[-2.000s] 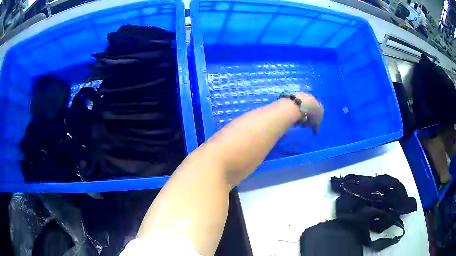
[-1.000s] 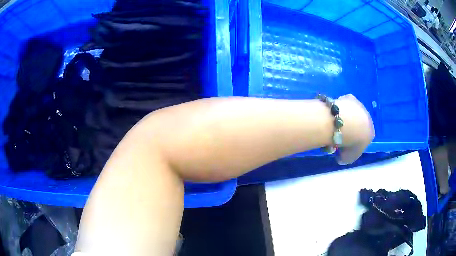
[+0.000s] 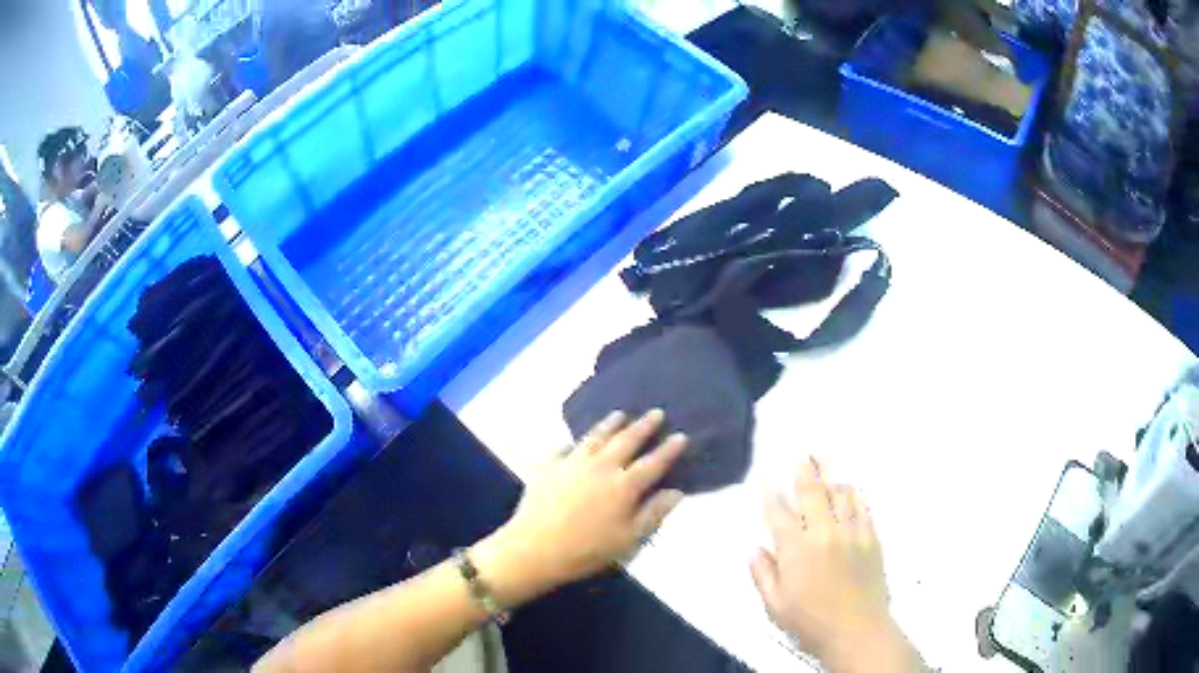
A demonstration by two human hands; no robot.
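A stack of dark pouch body panels (image 3: 671,388) lies on the white table. My left hand (image 3: 598,500) has its fingers spread on the near left edge of the panels; whether it grips any piece cannot be told. My right hand (image 3: 822,559) is open and empty, over the table just right of the panels. A tangled bundle of black zipper strips (image 3: 763,250) with pale teeth lies behind the panels, partly touching them.
An empty-looking blue bin (image 3: 454,197) stands behind left. Another blue bin (image 3: 335,414) at the far left holds black pieces (image 3: 224,368). The sewing machine (image 3: 1144,513) is at the right edge. A seated person (image 3: 66,210) shows far left.
The view has swung right toward the table. My left hand has moved from over the empty-looking bin to the dark panels. My right hand has come into view.
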